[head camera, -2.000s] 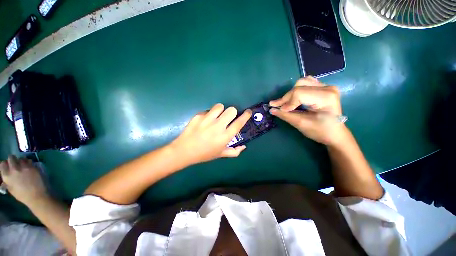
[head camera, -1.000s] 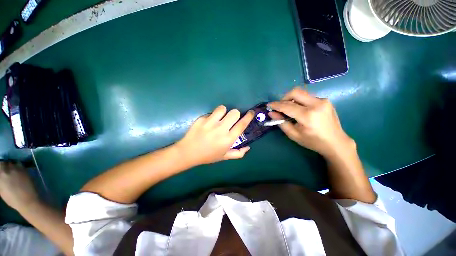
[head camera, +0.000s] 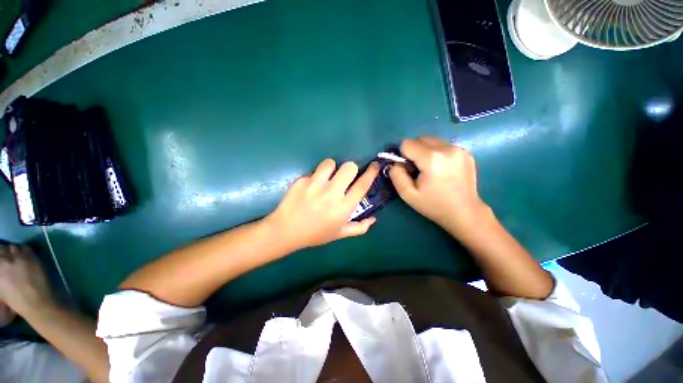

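A small black handset unit (head camera: 380, 196) lies on the green bench top in front of me, tilted up to the right, with white marks at its lower left end. My left hand (head camera: 318, 203) holds it down, fingers on its top and thumb along its lower edge. My right hand (head camera: 438, 179) is closed around a thin pale tool (head camera: 391, 157) at the unit's upper right end. The tool's tip and most of that end are hidden by my fingers.
A dense stack of black units (head camera: 66, 163) stands at the left. A large dark smartphone (head camera: 476, 63) and a white fan (head camera: 541, 30) are at the upper right. A pale curved strip (head camera: 112, 37) crosses the upper left, a handset (head camera: 16, 34) beyond it. Another person's hand (head camera: 22, 277) is at lower left.
My right hand has moved left over the unit's end and now covers more of it; the pale tool has shifted up and left. My left hand has stayed nearly in place.
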